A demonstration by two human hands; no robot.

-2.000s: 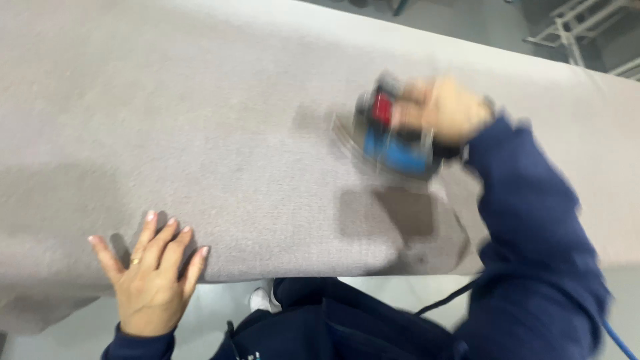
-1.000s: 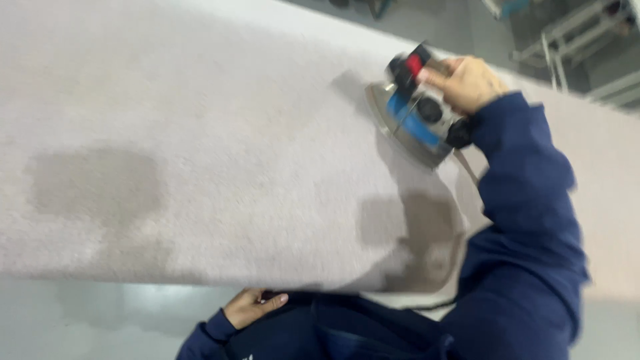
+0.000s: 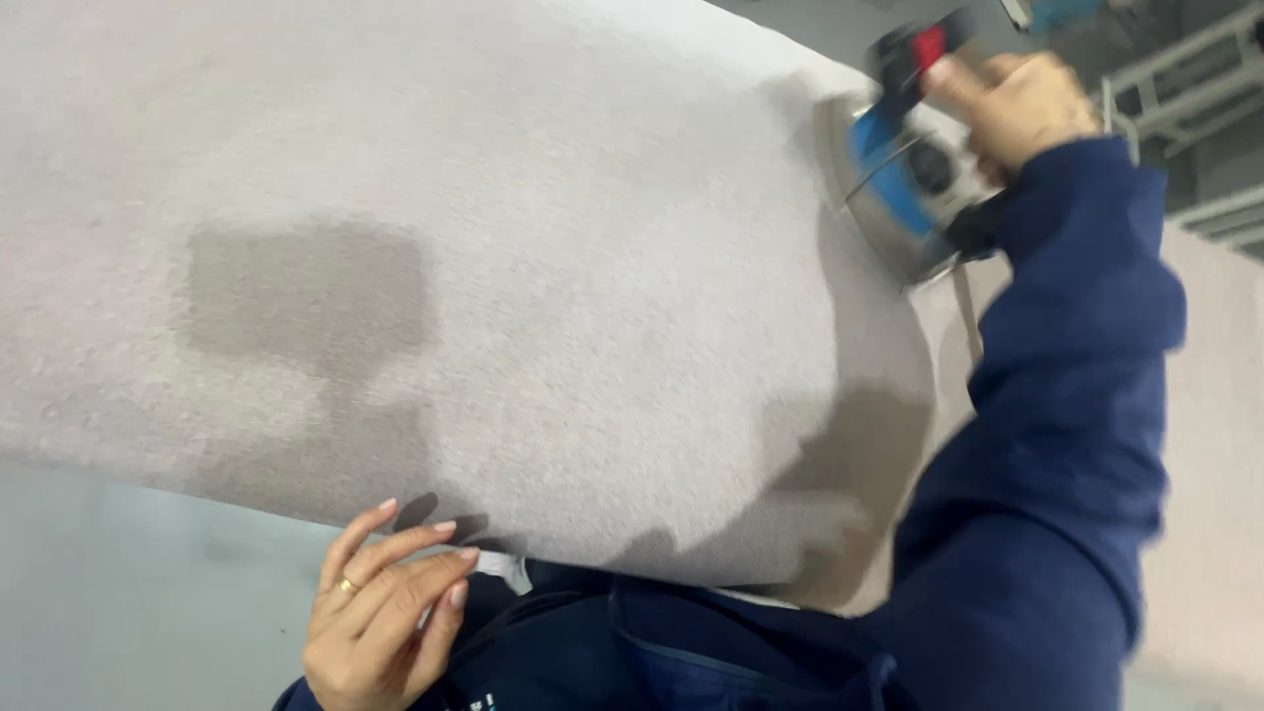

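A light grey-beige fabric (image 3: 592,296) lies over a long board or table. My right hand (image 3: 1027,109) is closed on the black handle of a clothes iron (image 3: 894,178) with a blue and grey body and a red part, at the fabric's far right edge. Blur hides whether the soleplate touches the cloth all along. My left hand (image 3: 395,602), with a ring on one finger, is at the near edge of the fabric, fingers slightly curled and apart, with nothing visibly held. Shadows fall across the cloth.
Grey floor (image 3: 148,573) shows past the near left edge. White metal racks (image 3: 1185,89) stand beyond the far right edge. A paler pink surface (image 3: 1220,395) extends to the right of my right sleeve. A thin cord or strip runs beside that sleeve.
My left hand was spread flat on the fabric two seconds ago, then by my body; now it is raised at the near edge. The iron has moved toward the fabric's far right edge.
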